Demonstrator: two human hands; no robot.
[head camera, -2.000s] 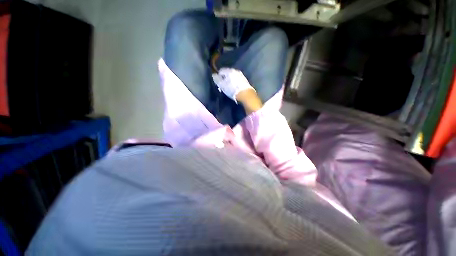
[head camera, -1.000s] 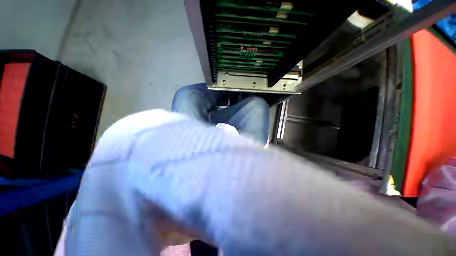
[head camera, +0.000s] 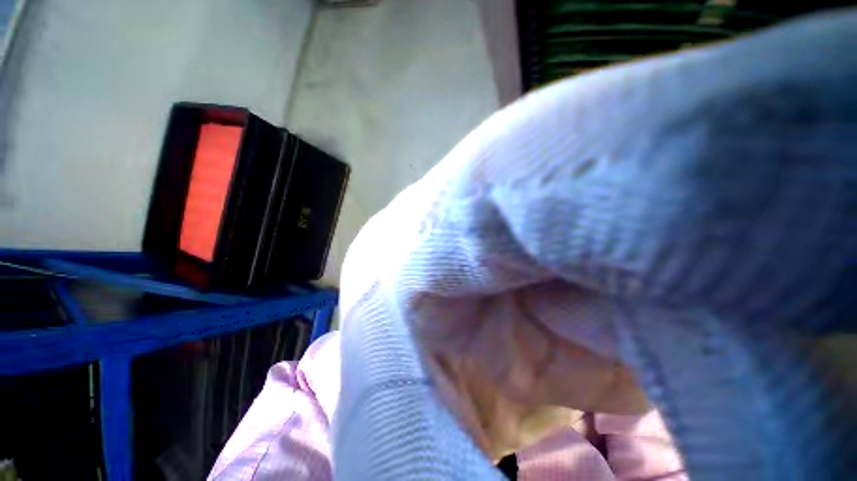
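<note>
My left hand (head camera: 601, 197) in a white ribbed glove fills the middle and right of the view, very close to the lens and blurred. Bare skin shows at the glove's opening, with a bit of black band (head camera: 508, 465) below. The fingers cannot be made out, so whether it holds anything is hidden. My right hand is not in view. The magazine rack (head camera: 503, 52) stands at the top right, cut off by the edge and partly behind the glove. Green circuit boards (head camera: 611, 42) lie stacked in its slots.
Black bins (head camera: 305, 216) with an orange-red sheet (head camera: 211, 193) stand on the floor at the left. A blue frame (head camera: 117, 343) with dark contents is at the lower left. Pale floor and wall lie behind. Pink smock fabric (head camera: 282, 423) shows at the bottom.
The view has swung left, so the bins show further right and the rack has shifted up and right. The near glove covers more on the right. The lap, right-hand glove and orange-red mat have left view.
</note>
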